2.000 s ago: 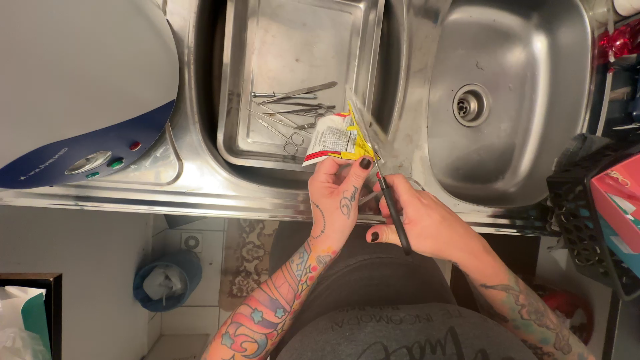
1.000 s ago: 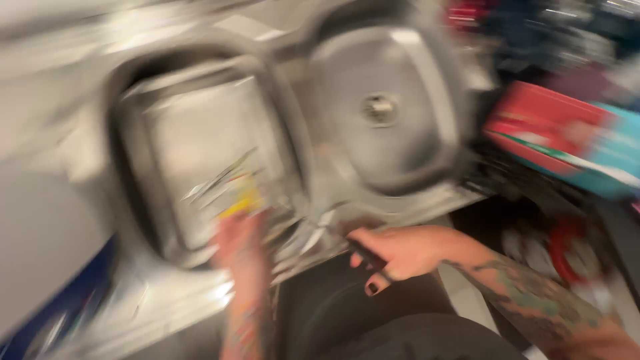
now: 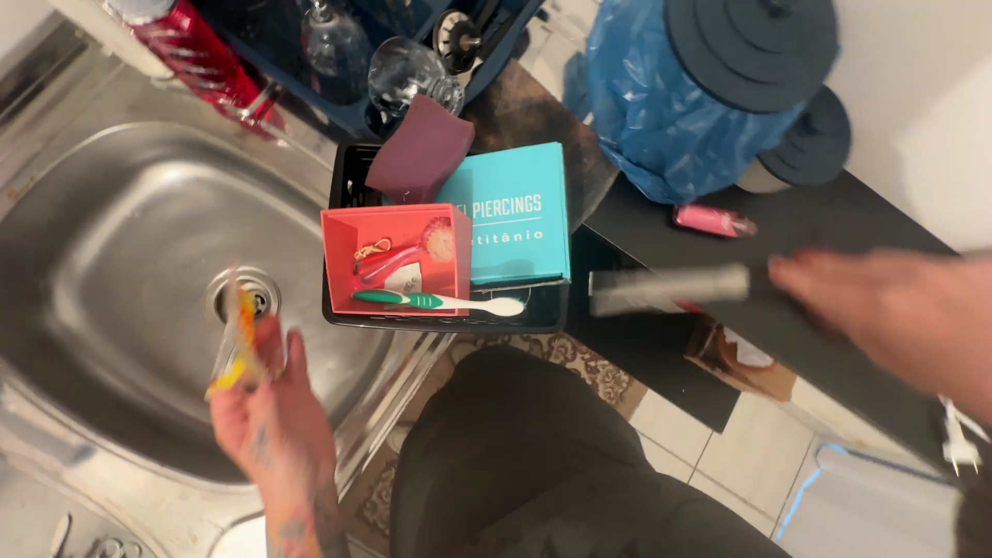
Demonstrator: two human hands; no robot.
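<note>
My left hand point(image 3: 275, 418), over the near right part of the sink basin point(image 3: 155, 325), holds a small crumpled packet point(image 3: 244, 356), yellow and whitish, between thumb and fingers. My right hand point(image 3: 868, 310) is blurred above the black countertop point(image 3: 821, 232) at the right. A blurred, flat greyish strip point(image 3: 670, 288) extends left from near its fingertips; whether the hand grips it cannot be told. Between the hands, a black plastic basket point(image 3: 449, 322) holds a red box point(image 3: 341, 263), a turquoise box point(image 3: 515, 186) and a purple sponge point(image 3: 425, 151). A green and white toothbrush point(image 3: 438, 301) lies across the red box.
A blue bag point(image 3: 651, 116) with dark round lids stands at the back right. Behind the basket, a dark blue rack point(image 3: 287, 54) holds glassware. A pink object point(image 3: 713, 221) lies on the countertop. Metal instruments point(image 3: 116, 549) show at the bottom left.
The view has swung far to the right. My hands, close together two seconds ago with a black-handled cutting tool at the packet, are now wide apart. The packet remains in my left hand.
</note>
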